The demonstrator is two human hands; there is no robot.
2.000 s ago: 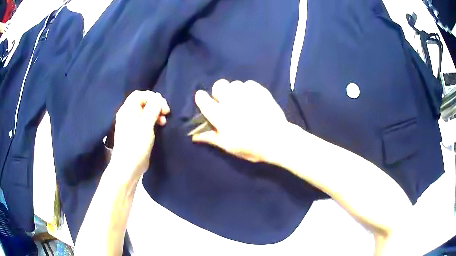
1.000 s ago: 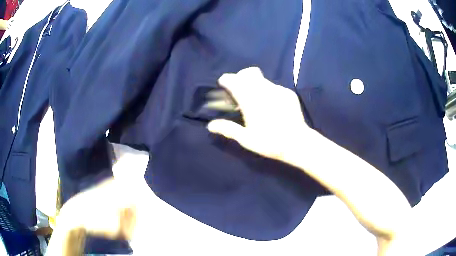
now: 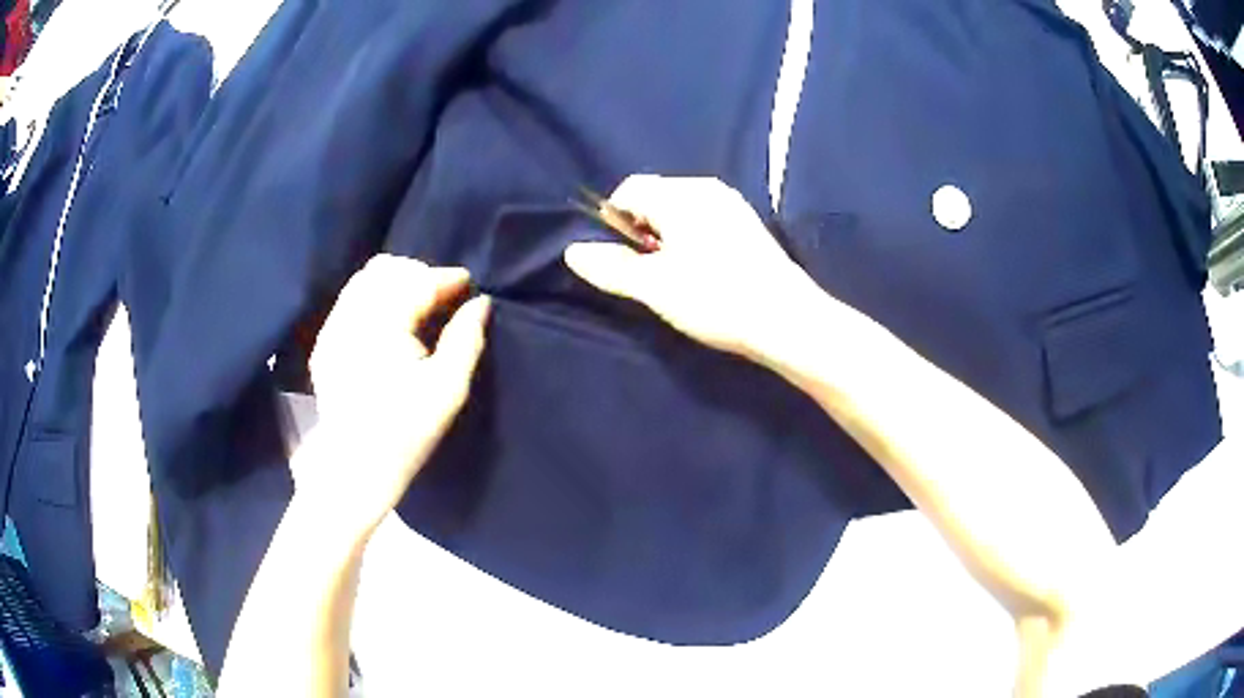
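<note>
A navy jacket (image 3: 614, 450) lies on the white table (image 3: 532, 641), its curved hem towards me. My left hand (image 3: 396, 355) pinches the pocket flap (image 3: 539, 246) at its left end; the flap looks turned up. My right hand (image 3: 696, 259) holds thread snips (image 3: 621, 221), with metal blades pointing up and left and a reddish spot near the grip. The snips are just right of the flap. A white edge trim (image 3: 790, 102) runs down the front, and a round white button (image 3: 951, 207) sits right of it. The other pocket flap (image 3: 1089, 355) lies flat.
Another navy jacket (image 3: 68, 327) with white trim lies at the left. Black straps or cord (image 3: 1171, 102) lie at the upper right edge. A blue crate (image 3: 34, 627) shows at the lower left corner.
My left hand, low and blurred a second ago, is now up at the pocket flap. The flap has been lifted. My right hand with the snips has moved slightly up, its blades now clear of the pocket.
</note>
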